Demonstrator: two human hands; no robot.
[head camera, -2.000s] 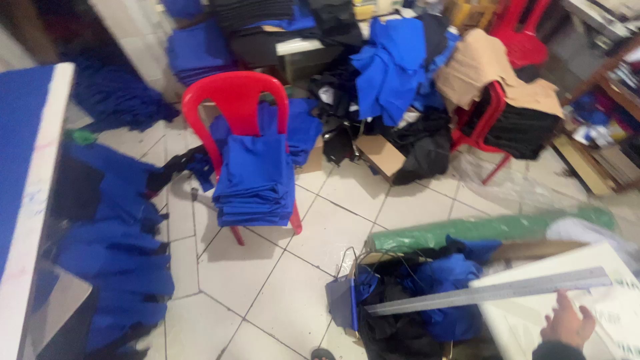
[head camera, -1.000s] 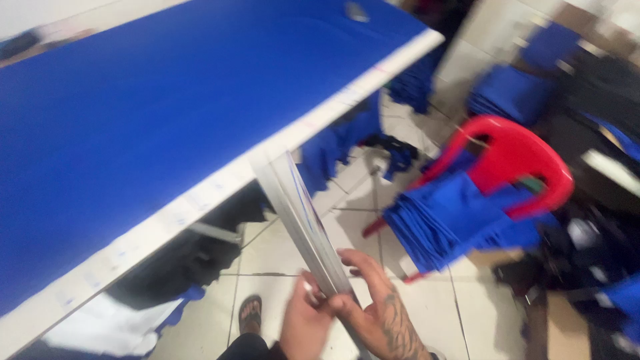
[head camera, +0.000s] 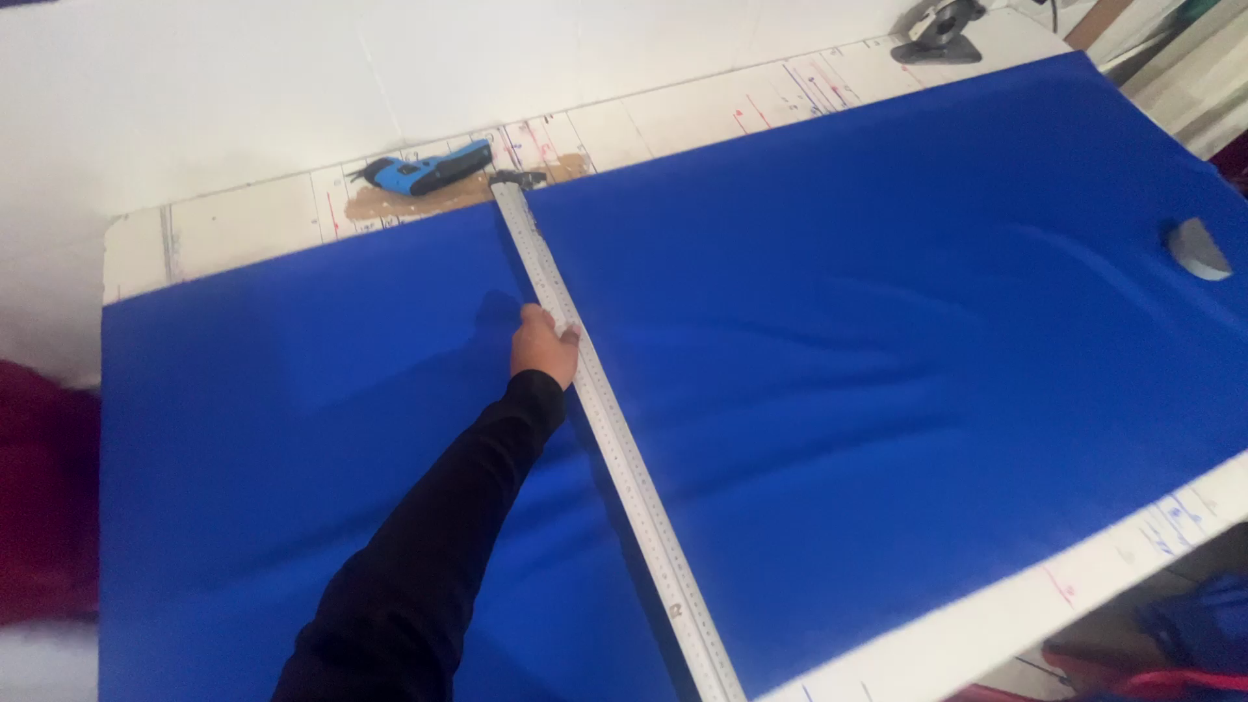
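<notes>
My left hand (head camera: 546, 346), in a black sleeve, grips a long metal ruler (head camera: 624, 439) from its left side. The ruler crosses a blue cloth (head camera: 858, 322) spread over a white table, with a shadow along its left side. Its far end reaches the cloth's back edge, near a small dark object (head camera: 517, 178). Left of that end lies a blue and black handheld power tool (head camera: 419, 171) on the bare back strip. The ruler's near end is cut off by the bottom of the view. My right hand is out of view.
The table's white margin (head camera: 1053, 575) bears pen marks and lines. A dark metal tool with a flat base (head camera: 938, 44) stands at the back right. A grey half-round piece (head camera: 1197, 250) rests on the cloth at right. Red plastic (head camera: 1150, 682) shows below the front edge.
The view has swung from the floor to the tabletop. Both hands were on the ruler a second ago beside the table's edge; now it extends across the cloth with my left hand on it.
</notes>
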